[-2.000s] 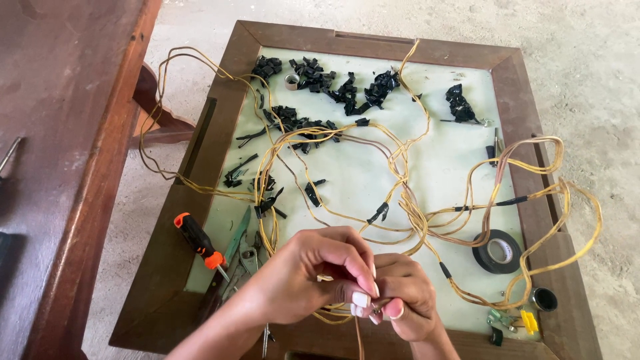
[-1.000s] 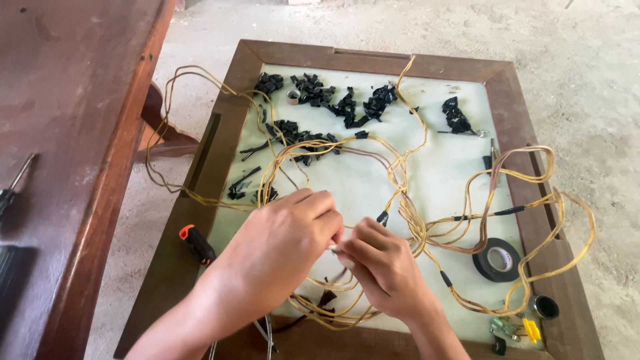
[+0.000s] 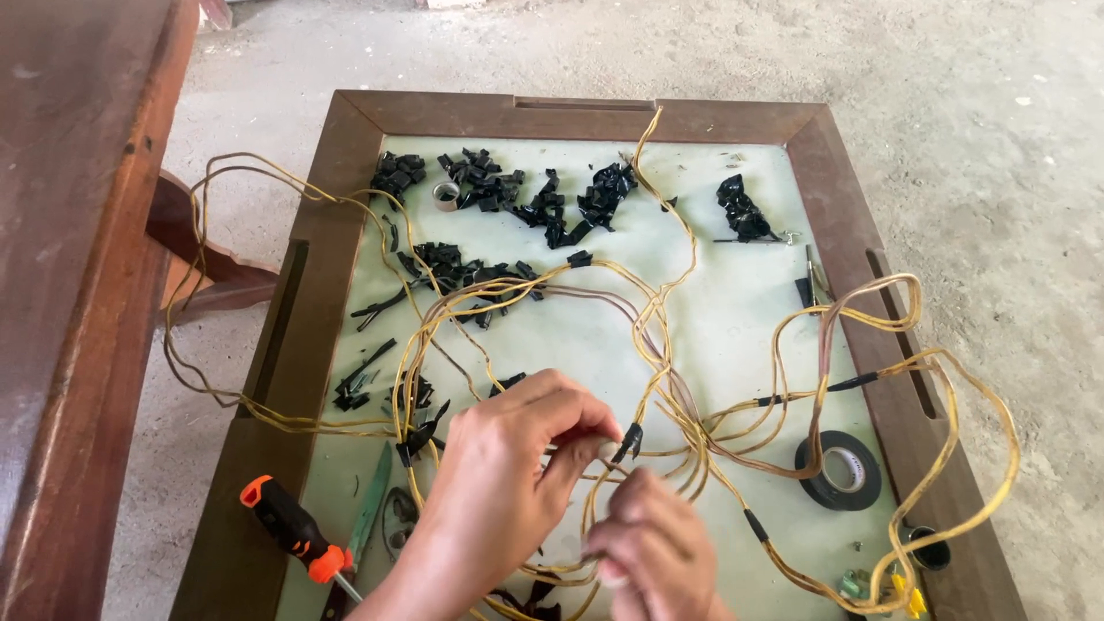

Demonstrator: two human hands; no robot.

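Note:
Near the lower middle, my left hand (image 3: 517,466) pinches a thin brown wire between thumb and forefinger. My right hand (image 3: 651,539), blurred, is just to the right and below with its fingers curled; whether it grips a wire end is unclear. Around both hands lies a loose bundle of yellow and brown electrical wires (image 3: 707,431), wrapped with black tape in several spots. One taped joint (image 3: 632,442) sits right beside my left fingertips. A roll of black electrical tape (image 3: 839,471) lies to the right, partly beside the wire loops.
A wood-framed panel (image 3: 586,119) holds black tape scraps (image 3: 543,207), a small ring (image 3: 446,196) and a thin metal tool (image 3: 810,276). An orange-black screwdriver (image 3: 293,530) and a green blade (image 3: 371,500) lie lower left. A wooden table (image 3: 86,259) stands at left; wire loops overhang both sides.
My hands were close together one second ago; now they are apart, my right hand lower and to the right. The screwdriver, partly covered by my left hand before, shows more fully.

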